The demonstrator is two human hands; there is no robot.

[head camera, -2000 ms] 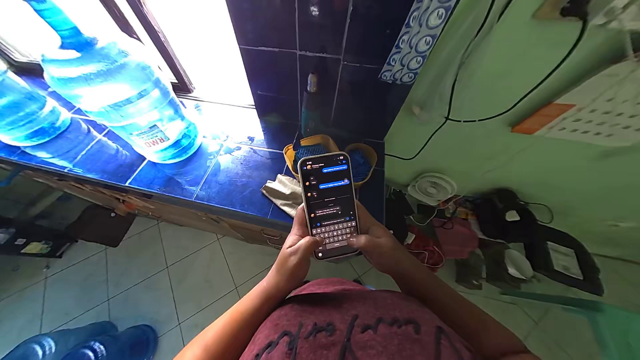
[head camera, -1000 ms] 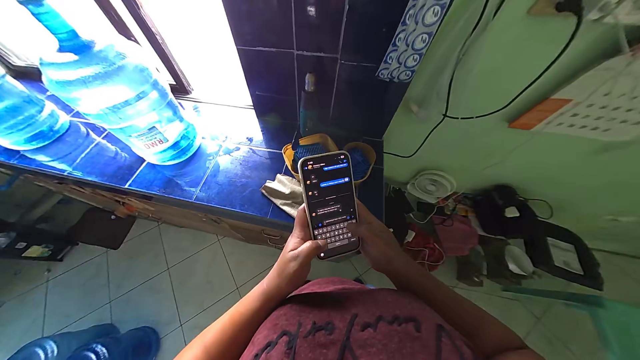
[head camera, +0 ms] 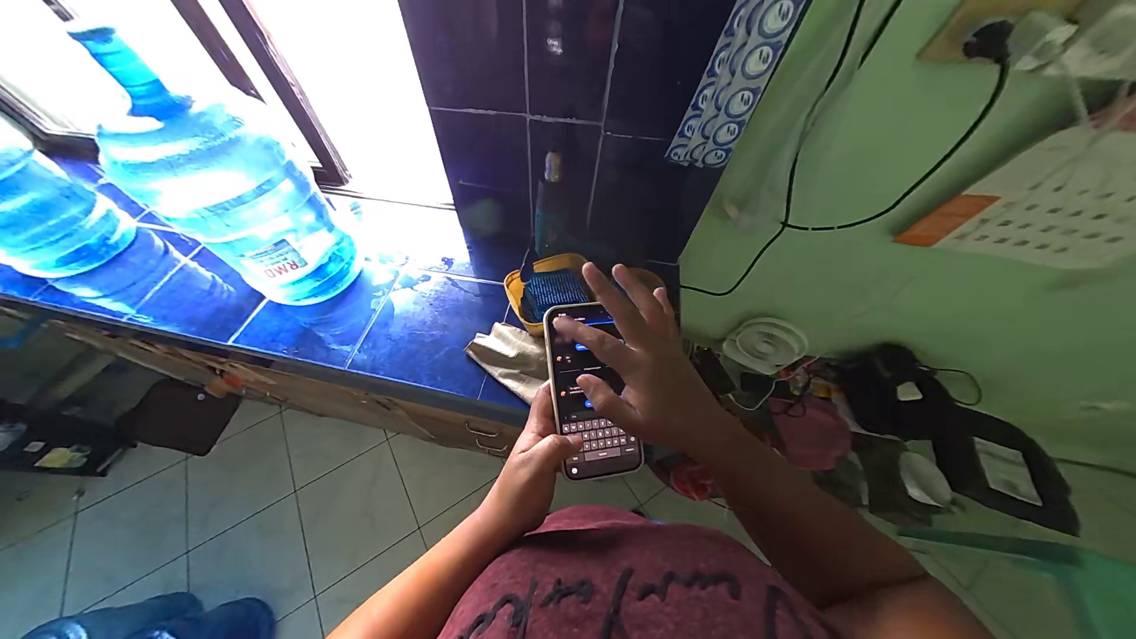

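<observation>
A smartphone in a pale case is upright in front of me, with a dark chat screen and an on-screen keyboard. My left hand grips its lower left side, the thumb at the keyboard. Over the upper screen my right hand is spread, fingers apart, its index fingertip at the top left of the display. Whether that fingertip touches the glass cannot be told. Behind the phone lie a yellow case with blue mesh and a beige cloth, both partly hidden.
Large blue water jugs stand on the blue tiled counter at left. A white round fan, black bags and cables are at right by the green wall. Black cords hang from a socket. Blue items are at lower left.
My right hand has left the phone's lower right side, where it was two seconds ago, and risen over the upper screen with its fingers spread. My left hand still holds the phone.
</observation>
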